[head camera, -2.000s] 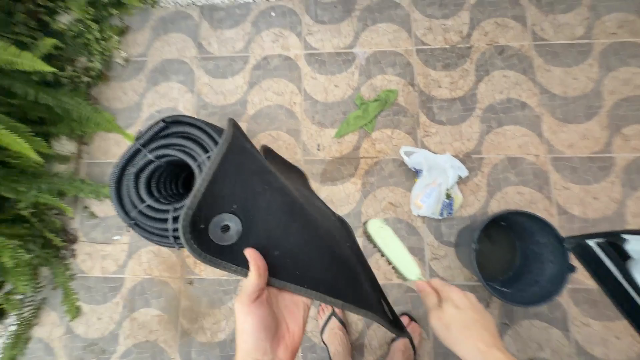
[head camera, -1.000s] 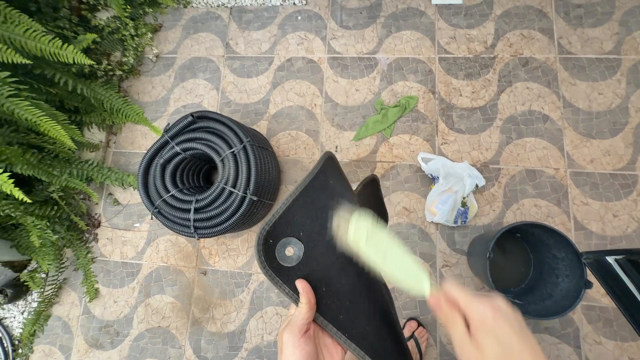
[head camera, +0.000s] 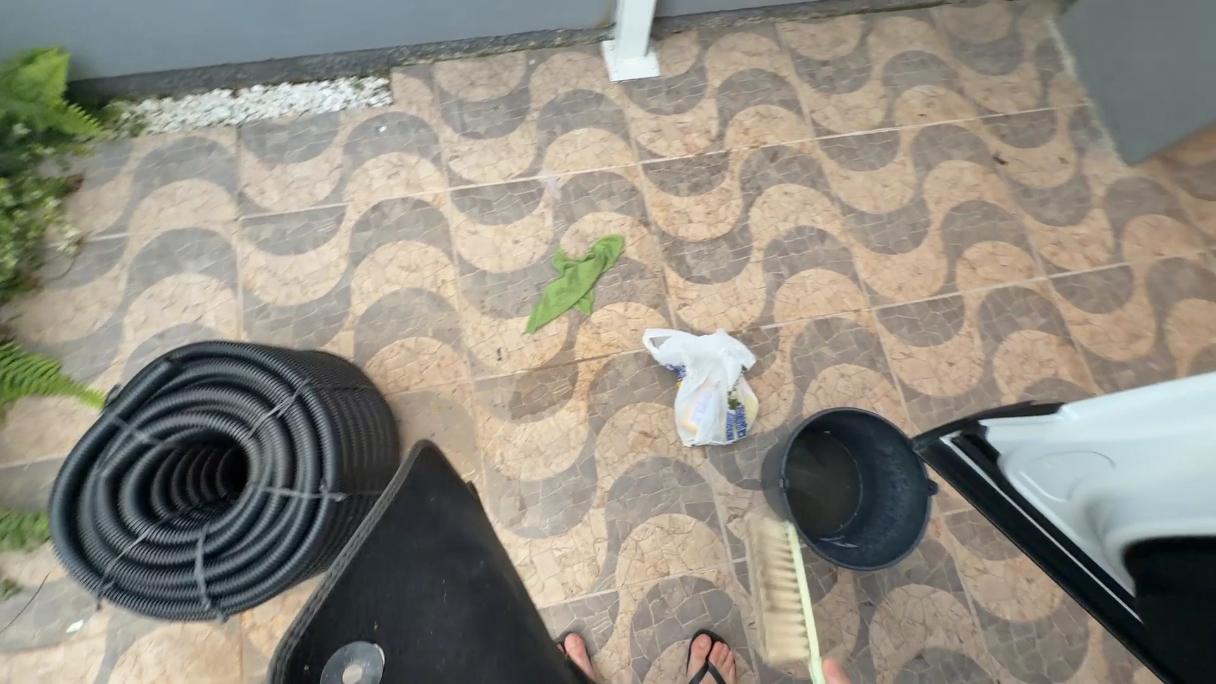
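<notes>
A black car floor mat (head camera: 432, 579) with a round grommet rises from the lower edge, left of my feet; the hand that held it is out of the frame. At the bottom edge, only a fingertip of my right hand (head camera: 834, 673) shows, at the handle of a pale green scrub brush (head camera: 787, 594). The brush stands on edge with its light bristles facing left, close to the dark bucket (head camera: 855, 489), which has murky liquid in it. Beyond lie a white plastic bag (head camera: 712, 385) and a crumpled green cloth (head camera: 576, 283) on the tiles.
A large coil of black corrugated conduit (head camera: 223, 480) stands at the left, close beside the mat. An open white car door (head camera: 1111, 475) juts in at the right. Ferns (head camera: 38, 375) edge the left side. A white post (head camera: 632, 43) and grey wall (head camera: 332, 33) are at the far side.
A second ago the brush was over the mat, blurred; now it is off to the right, by the bucket. My left hand, earlier on the mat's edge, has left the view. The view has tilted up.
</notes>
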